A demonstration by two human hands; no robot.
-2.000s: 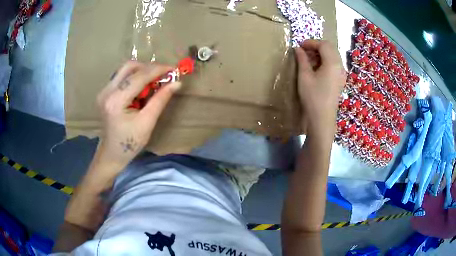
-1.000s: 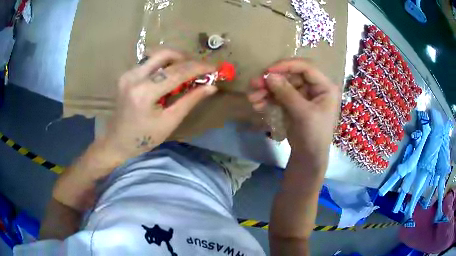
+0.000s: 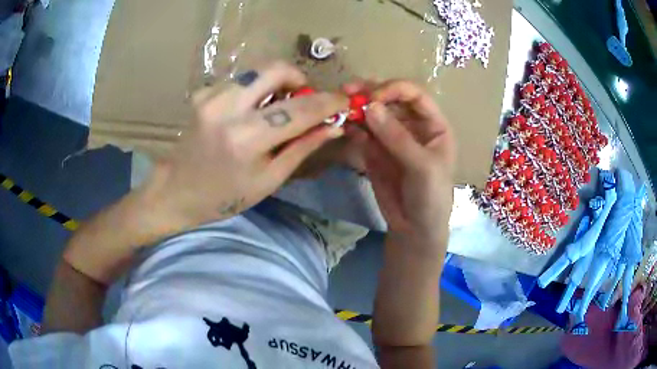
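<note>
My left hand (image 3: 248,137) holds a red-headed figurine (image 3: 356,108) between thumb and forefinger, with more red pieces partly hidden in the palm and fingers. My right hand (image 3: 403,137) is pinched against the figurine's head from the right; the fingers hide whether a small part is in them. The whitish glue cup (image 3: 321,49) sits on a dark smudge just beyond my hands. The heap of white-pink add-on parts (image 3: 465,34) lies at the cardboard's upper right.
The cardboard sheet (image 3: 155,79) has shiny tape strips (image 3: 211,50). Dense rows of red-headed figurines (image 3: 544,151) cover the metal bench on the right. Light-blue limp gloves or sleeves (image 3: 605,245) lie beyond them. Yellow-black floor tape (image 3: 36,203) shows below.
My right hand has moved from the add-on heap to the figurine and now meets it. My left hand has moved right with the figurine. The camera view has shifted slightly.
</note>
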